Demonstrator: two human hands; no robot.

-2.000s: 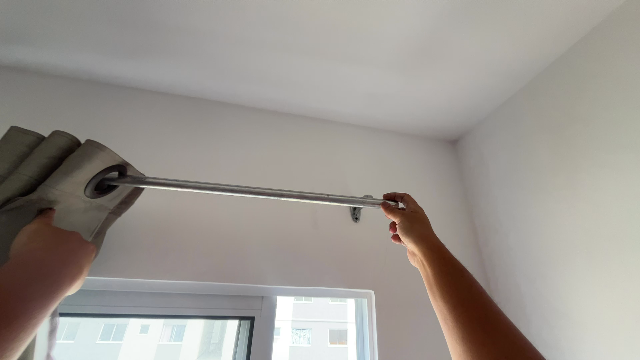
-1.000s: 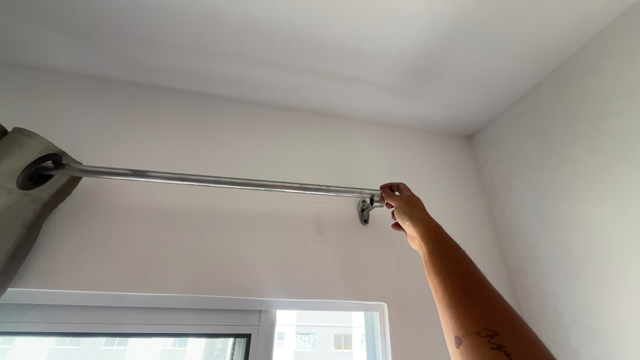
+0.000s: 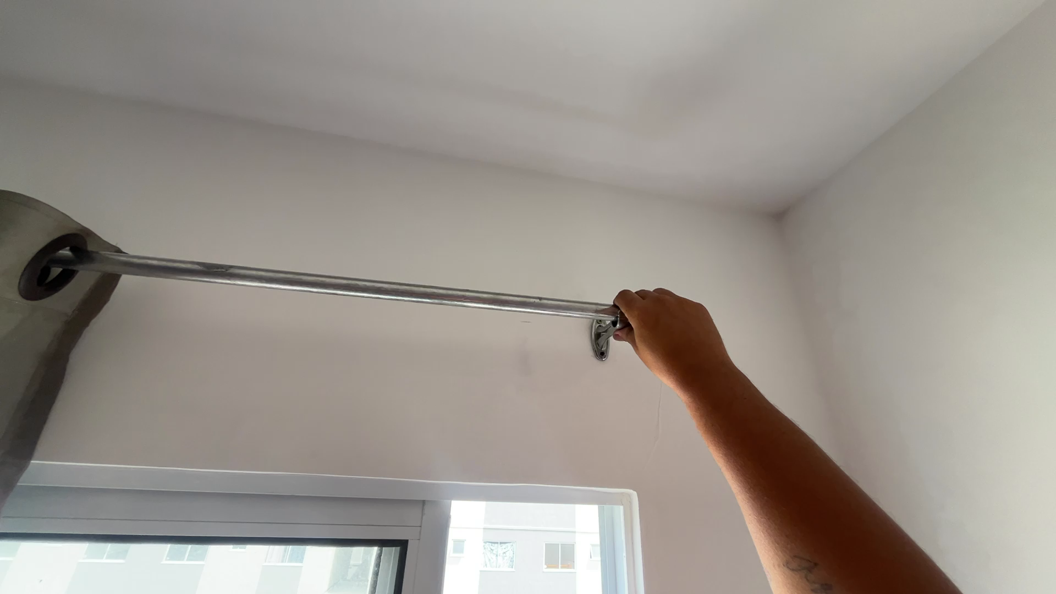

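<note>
A metal curtain rod (image 3: 363, 289) runs across the view, tilted slightly down to the right. Its right end is held in my right hand (image 3: 672, 334), whose fingers are closed around it at the wall bracket (image 3: 601, 340). The hand hides the rod's tip and part of the bracket, so how the rod sits there cannot be told. At the left edge a grey-green curtain (image 3: 33, 346) hangs from the rod, which passes through its dark grommet (image 3: 51, 266). My left hand is out of view.
Below the rod is a white-framed sliding window (image 3: 425, 544), with a building outside. The white ceiling (image 3: 495, 82) and the right side wall (image 3: 940, 272) meet the window wall at a corner beyond my right hand.
My left hand, at the curtain two seconds ago, has left the view. My right hand has closed further around the rod end, which is now at the bracket. The view has shifted right.
</note>
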